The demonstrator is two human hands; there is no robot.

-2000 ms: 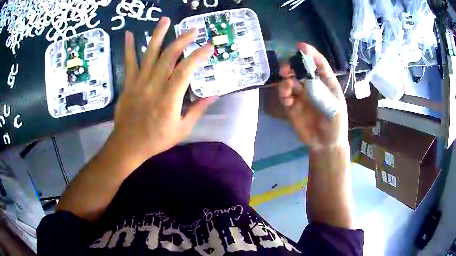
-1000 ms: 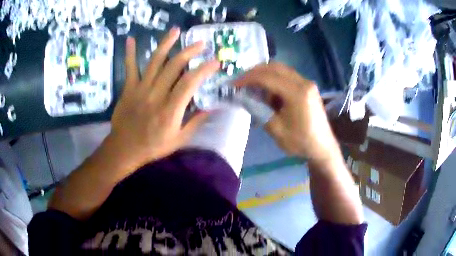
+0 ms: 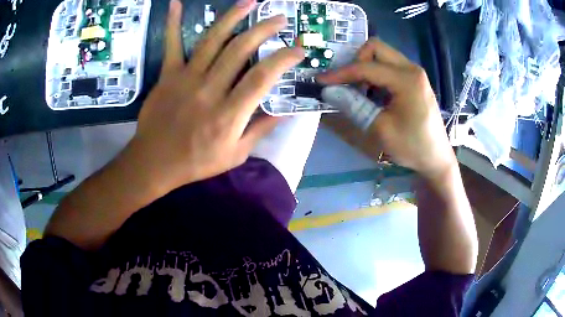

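A white housing lies at the bench's front edge with a green circuit board and yellow block inside. My left hand is spread over its left side, thumb at the lower left edge, a fingertip by the board, and holds it. My right hand, with a grey-white finger wrap, has its fingertips at a black module in the lower compartment. The fingers partly hide the module, so how far it is seated cannot be told.
A second housing with a board and black module lies at left. White U-shaped pieces lie far left. A bundle of bagged leads hangs at right, above a brown carton. White thin ends lie at the top.
My right hand has moved left from beside the housing with the black module, onto the lower compartment. My left hand stays on the housing. The view has shifted, so the housings sit higher.
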